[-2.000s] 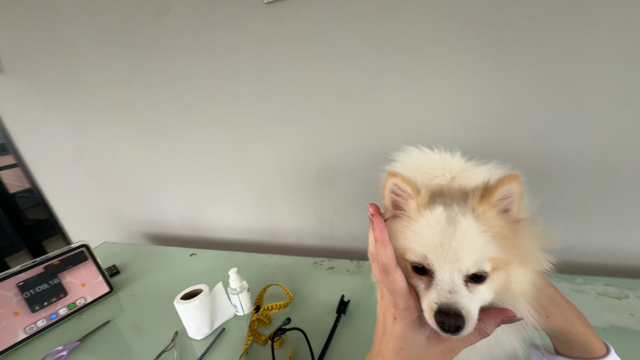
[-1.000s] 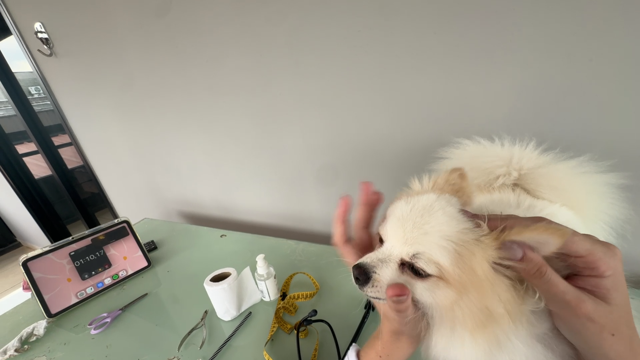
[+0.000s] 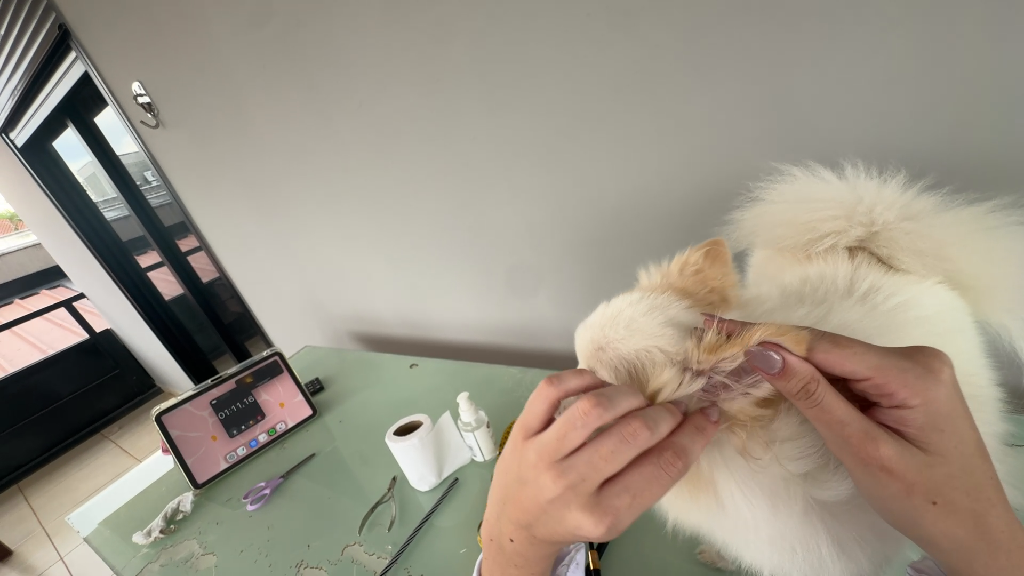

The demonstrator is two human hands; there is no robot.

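Observation:
A fluffy cream-and-tan dog (image 3: pixel 856 296) stands on the green table, its head turned left. My right hand (image 3: pixel 888 408) pinches the dog's near ear (image 3: pixel 768 340) between thumb and fingers and folds it back, showing the inner ear. The fingertips of my left hand (image 3: pixel 600 456) press the fur at the ear's lower edge, beside the cheek, and cover much of the muzzle. The dog's other ear (image 3: pixel 708 272) stands upright. Left of my left hand are a white paper roll (image 3: pixel 424 452) and a white pump bottle (image 3: pixel 476 428).
A tablet (image 3: pixel 236 420) showing a timer leans at the table's left end. Purple-handled scissors (image 3: pixel 268 486), metal nippers (image 3: pixel 380 506), a dark striped rod (image 3: pixel 420 528) and a crumpled white piece (image 3: pixel 164 518) lie on the table (image 3: pixel 336 408). Behind is a grey wall with a metal hook (image 3: pixel 146 104).
My left hand has gone from under the dog's chin to beside its near ear. My right hand still holds that ear, now folded back. The dog's face has turned away, and the view has swung left.

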